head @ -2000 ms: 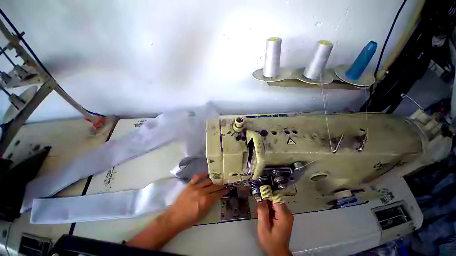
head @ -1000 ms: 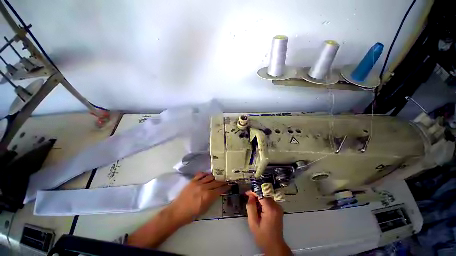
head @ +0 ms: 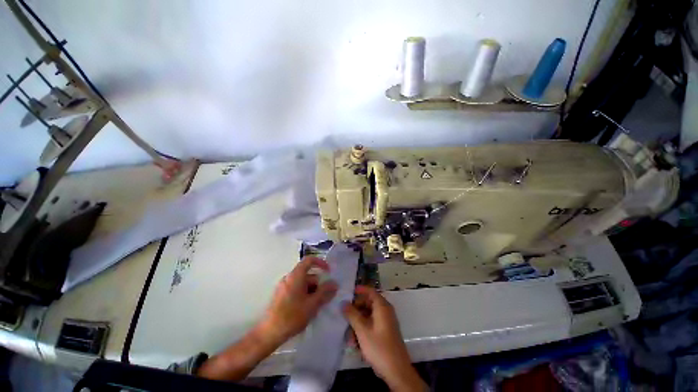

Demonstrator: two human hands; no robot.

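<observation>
A pale lilac-grey fabric band (head: 325,337) runs from under the left end of the cream sewing machine head (head: 436,191) toward me, to the bottom edge of the picture. My left hand (head: 295,298) lies on its left edge, fingers bent, thumb and fingertips on the cloth. My right hand (head: 373,325) pinches its right edge near the needle plate (head: 370,276). The presser foot and needle are hard to make out. More pale cloth (head: 191,210) lies behind and left of the head.
Two white thread cones (head: 413,67) and a blue cone (head: 545,69) stand on a wall shelf. A neighbouring thread stand (head: 69,130) is at upper left above another machine table. A small spool (head: 514,264) lies on the bed at right. Bagged cloth (head: 566,375) is at lower right.
The front band, lying out to the left before, now runs toward me under my hands. My right hand has left the tension knobs and moved down-left to the band. The view has shifted somewhat.
</observation>
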